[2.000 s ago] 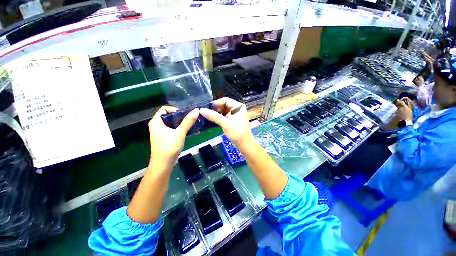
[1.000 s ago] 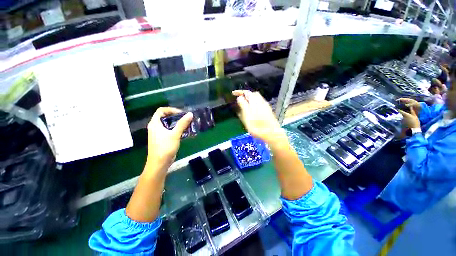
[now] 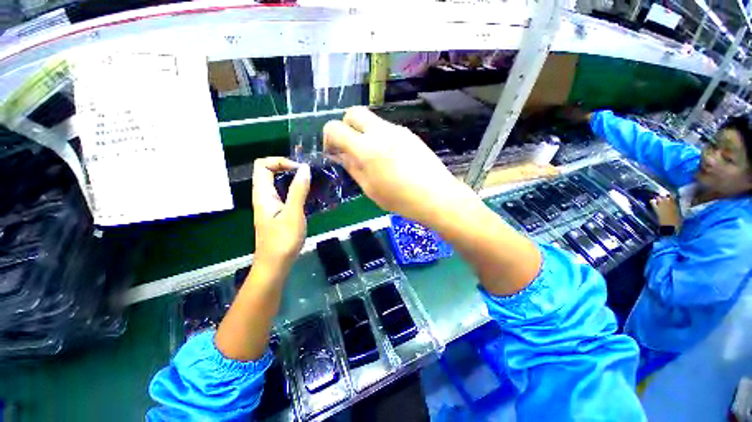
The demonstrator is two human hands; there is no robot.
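Note:
My left hand (image 3: 282, 202) grips one end of a dark phone unit (image 3: 326, 185) between thumb and fingers, raised above the tray. My right hand (image 3: 367, 157) is above the unit's right part, fingers curled together; whether it pinches something small cannot be told. A hanging clear plastic sheet (image 3: 317, 99) is close behind the hands. Below them a clear blister tray (image 3: 375, 375) holds several black phone units (image 3: 354, 330) in two rows. A small blue parts bin (image 3: 416, 241) full of tiny pieces stands beyond the tray, partly behind my right forearm.
A white instruction sheet (image 3: 152, 148) hangs at left above stacked blister trays (image 3: 49, 264). A white shelf post (image 3: 515, 95) rises right of the hands. Another phone tray (image 3: 577, 206) lies at right beside a blue-smocked person (image 3: 701, 247) reaching across the bench. A blue stool (image 3: 474, 371) is below.
My right hand has moved left and come over the held unit, which stays in my left hand. The person at right has turned and stretched an arm over the bench.

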